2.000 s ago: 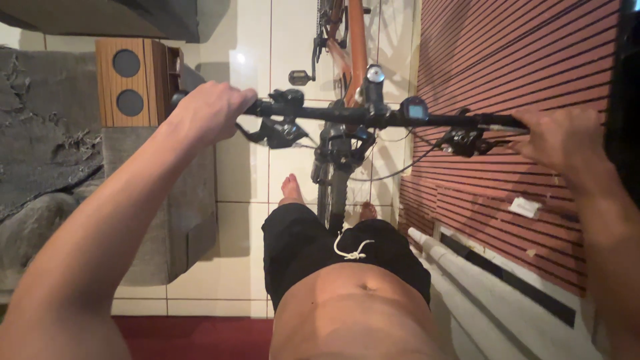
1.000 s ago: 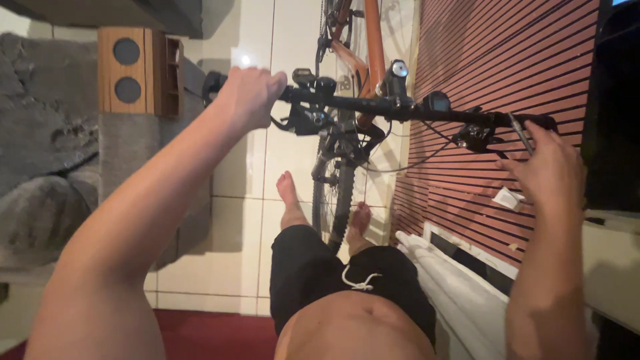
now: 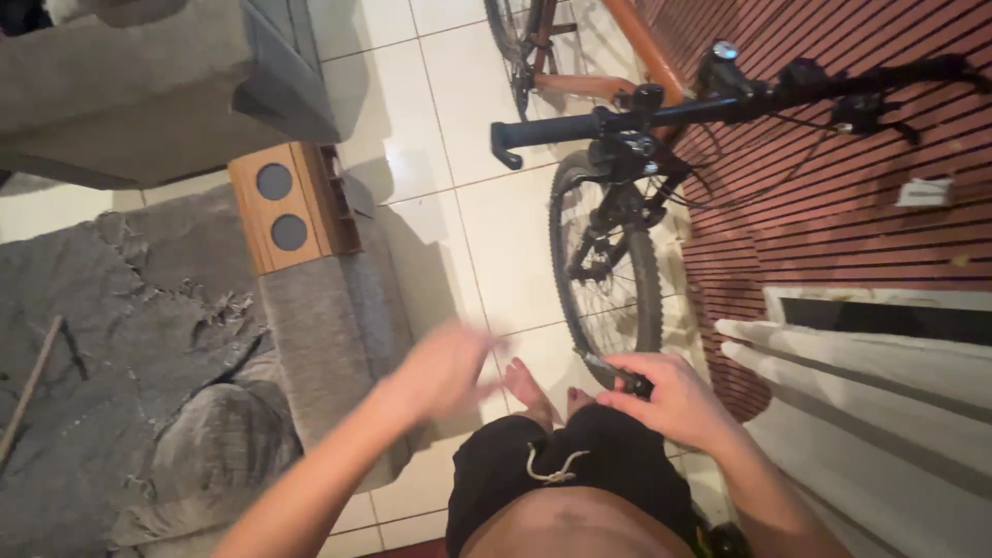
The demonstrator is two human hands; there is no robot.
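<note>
My right hand (image 3: pixel 659 395) holds a small dark hand tool (image 3: pixel 632 380) with a metal end, just in front of the bicycle's front tire (image 3: pixel 649 294). Blurred by motion, my left hand (image 3: pixel 453 368) hangs over the floor with its fingers apart and nothing visible in it. Beyond both hands stands the bicycle with an orange frame (image 3: pixel 647 39), its black handlebar (image 3: pixel 690 112) crossing the upper right. The near handlebar grip (image 3: pixel 542 132) has no hand on it. A round light or bell (image 3: pixel 725 51) sits near the handlebar's middle.
A grey sofa (image 3: pixel 310 325) with torn fabric fills the left, a wooden box with two round openings (image 3: pixel 283 208) on its armrest. Red slatted panelling (image 3: pixel 845 225) lines the right, above white curtain-like fabric (image 3: pixel 868 418). My bare feet (image 3: pixel 531 387) are on pale floor tiles.
Both hands have come off the handlebar and now are low in front of my body. The tool was in my right hand beside the right grip one second ago. The view has shifted.
</note>
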